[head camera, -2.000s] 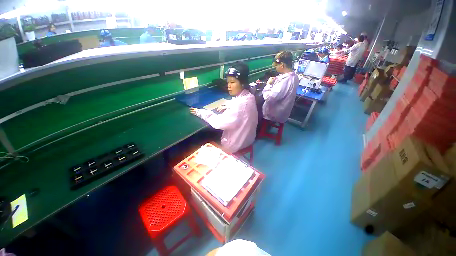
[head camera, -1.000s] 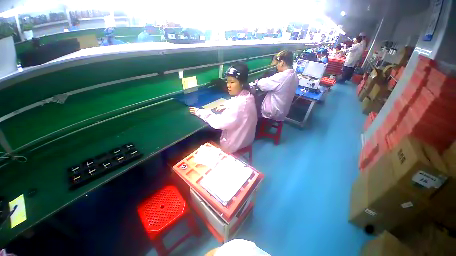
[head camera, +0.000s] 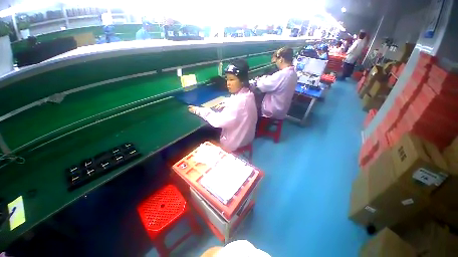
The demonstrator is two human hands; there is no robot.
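Neither of my hands can be made out. A pale rounded shape (head camera: 243, 249) with a skin-toned patch is cut off by the bottom edge; I cannot tell what it is. Nearest in front of me, a red crate (head camera: 187, 163) tops a waist-high stack and bears white paper sheets (head camera: 228, 179). A red plastic stool (head camera: 161, 207) stands left of it. A long black parts tray (head camera: 103, 164) with two rows of small round units lies on the green bench (head camera: 165, 125), near its front edge.
Two seated workers in pink, one nearer (head camera: 237, 118) and one behind (head camera: 281, 88), are at the bench. A blue mat (head camera: 193, 97) lies by the nearer one. A yellow paper (head camera: 16, 213) lies at left. Cartons (head camera: 386, 185) and red stacked crates (head camera: 427, 110) line the right side.
The farther pink-clad worker's arm has moved forward toward the bench. The view has shifted slightly. The tray, crate and stool have not visibly moved.
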